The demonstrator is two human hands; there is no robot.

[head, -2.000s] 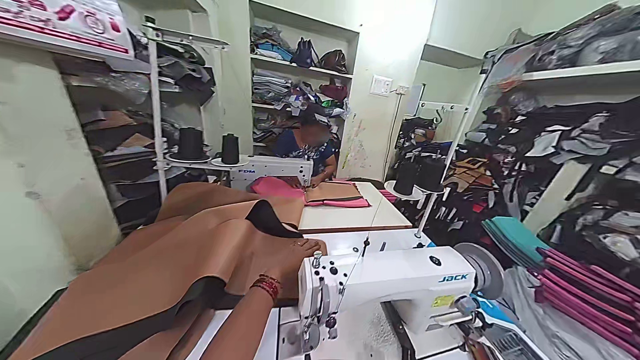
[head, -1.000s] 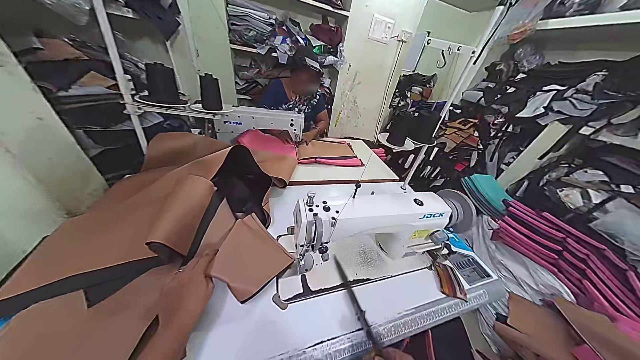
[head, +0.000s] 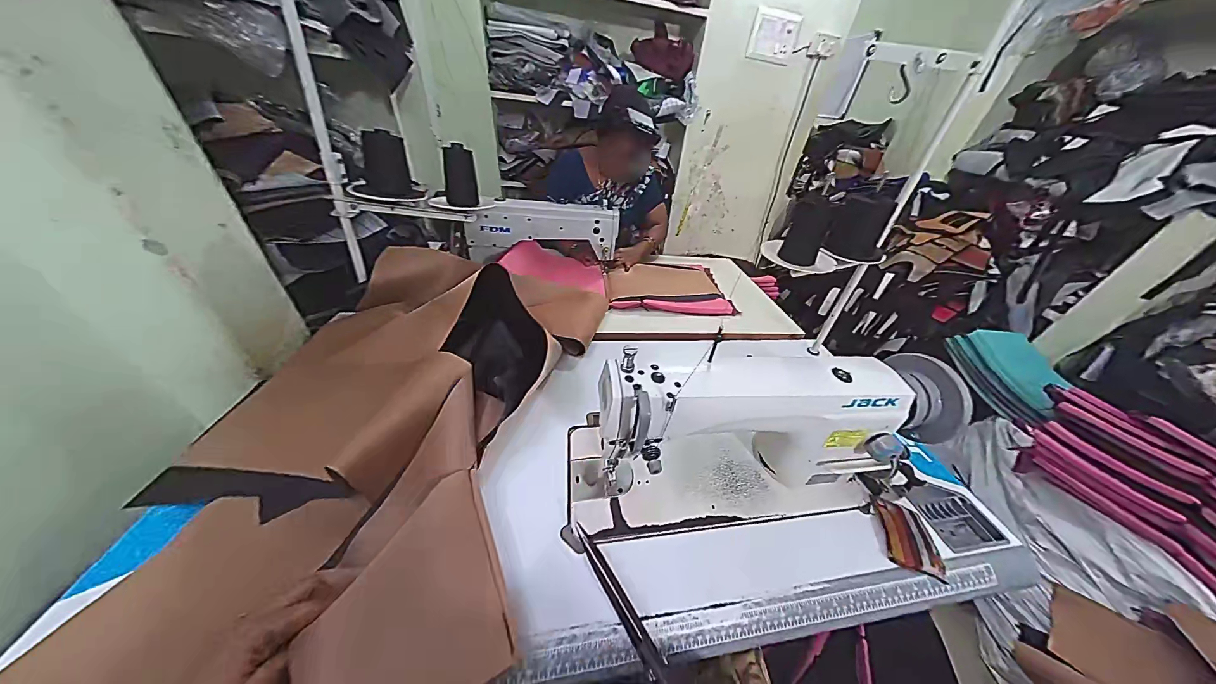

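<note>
My left hand [head: 280,617], at the bottom left, is closed on a brown leather-like sheet [head: 408,579]; its fingertips are partly hidden in the folds. More brown sheets with black backing [head: 332,399] spread over the left of the table. Dark scissors-like blades [head: 617,598] reach up from the bottom edge over the table's front, their tip near the machine bed; their handles and my right hand are out of view. A white Jack sewing machine [head: 750,408] stands right of the sheets.
Across from me a person [head: 613,180] works at an FDM sewing machine [head: 541,226] with brown and pink pieces [head: 665,290]. A thread stand [head: 855,294] rises behind my machine. Pink and black stacked pieces [head: 1121,465] lie at the right. A printed ruler [head: 807,613] runs along the table's front edge.
My left hand has moved from beside the machine needle to the lower left with the brown material. The dark blades, unseen two seconds ago, now lie across the table front. The view has shifted.
</note>
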